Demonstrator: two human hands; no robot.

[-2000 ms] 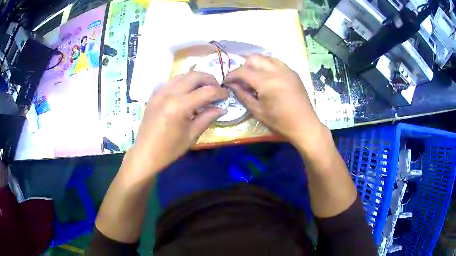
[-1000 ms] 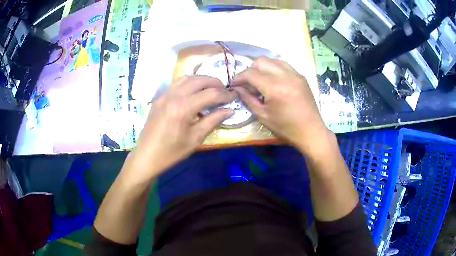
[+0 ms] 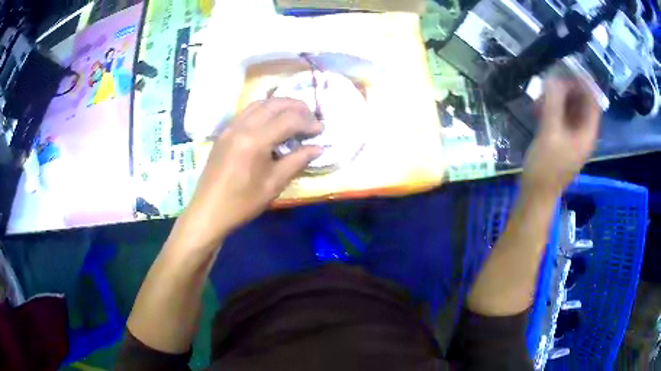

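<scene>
The round white housing [image 3: 341, 119] lies on the glaring work pad [image 3: 406, 130]. Thin dark red lead wires [image 3: 314, 76] rise from its centre. My left hand [image 3: 254, 156] is at the housing's left side, thumb and fingertips close together near its centre at the foot of the wires; any small part between them is too small to see. My right hand [image 3: 569, 119] is off the housing, blurred, at the bench units on the right, in front of the black electric screwdriver [image 3: 543, 61]. Whether it holds anything is unclear.
Grey-white bench units [image 3: 500, 32] stand at the right. A blue crate [image 3: 609, 253] with white units is below the bench edge at right. A pink princess sheet [image 3: 87, 145] and green printed sheets [image 3: 161, 109] lie at left. A dark red garment [image 3: 36, 333] shows at lower left.
My right hand has left the housing and moved right to the bench units. My left hand has stayed at the housing. The view has shifted slightly.
</scene>
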